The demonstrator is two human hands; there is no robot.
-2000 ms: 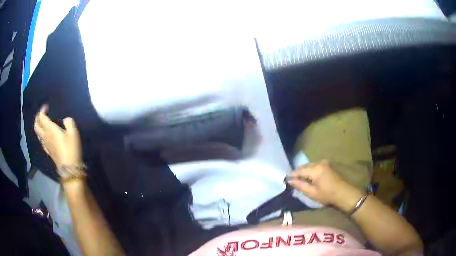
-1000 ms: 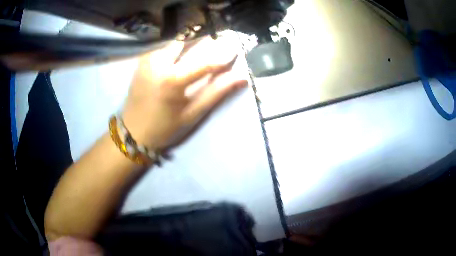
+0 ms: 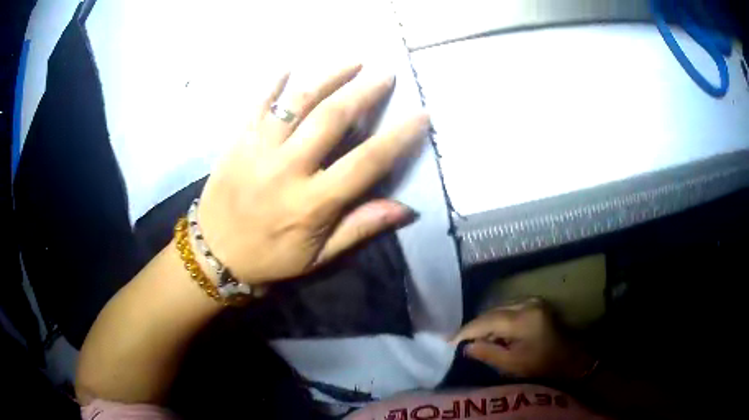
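A pale garment panel [image 3: 181,107] with a thin dark, frayed right edge lies on the white table. A dark pocket piece [image 3: 353,295] lies on the panel, partly hidden under my left hand. My left hand [image 3: 312,180] rests flat with fingers spread, its fingertips near the panel's right edge. It wears a ring and bracelets. My right hand [image 3: 526,340], lower right and in dimmer light, pinches the panel's edge near the table's front, where some black cloth shows at the fingers.
A curved grey ruler [image 3: 575,215] runs along the near table edge. Blue looped handles [image 3: 698,61] show at the upper right, beside the pale machine bed [image 3: 509,18]. Black cloth [image 3: 66,156] hangs at left. A yellowish surface [image 3: 567,291] shows below the table edge.
The view has moved down from the needle area, now out of the picture. My left hand has moved from the presser foot to lie spread on the panel. My right hand is in view again, holding the edge.
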